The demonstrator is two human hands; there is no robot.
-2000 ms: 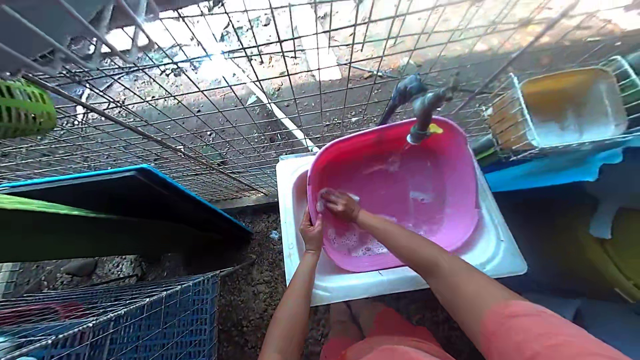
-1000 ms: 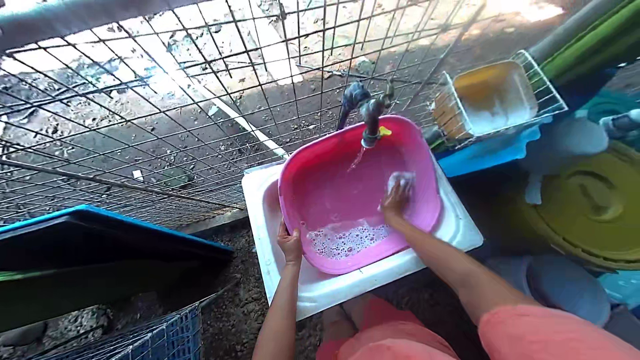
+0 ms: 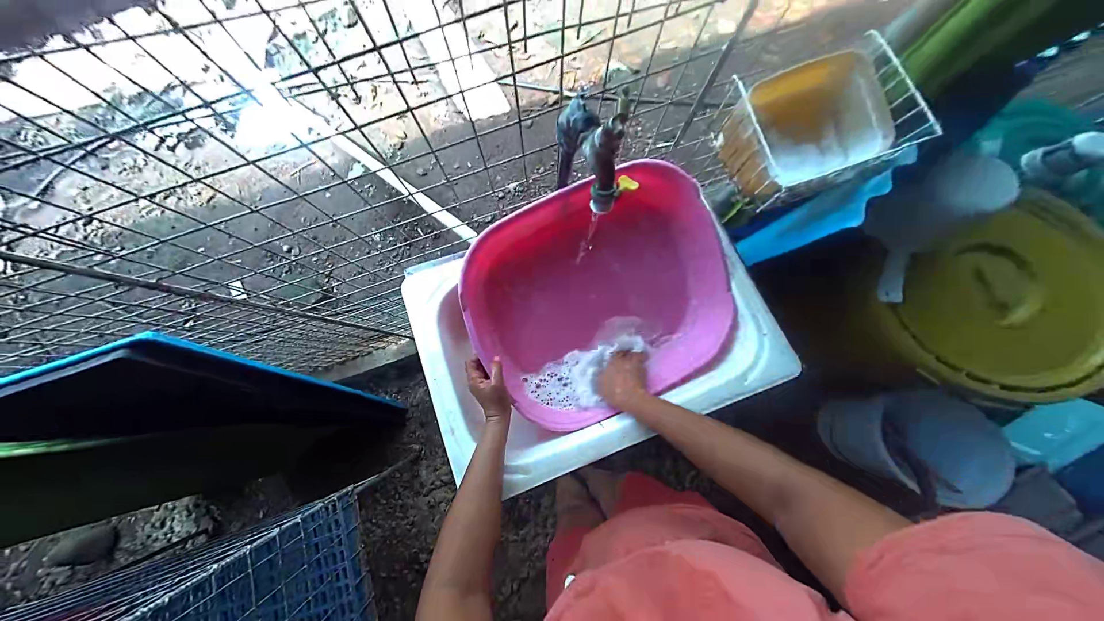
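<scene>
A pink plastic basin rests tilted in a white sink. My left hand grips its left rim, thumb up on the edge. Inside, at the near side, my right hand is among suds; a whitish, foamy thing lies at its fingers, too blurred to name. From a tap with a yellow part over the far rim, a thin stream of water falls into the basin.
Behind the sink stands a wire mesh fence. A wire rack holds an orange-brown container at the back right. A yellow-green lidded bin and a grey container stand right. A blue-edged dark panel is left.
My right hand has moved from the left side to the right side of the basin, then to its near side. My left hand stays at the left rim. Suds have shifted along the near side.
</scene>
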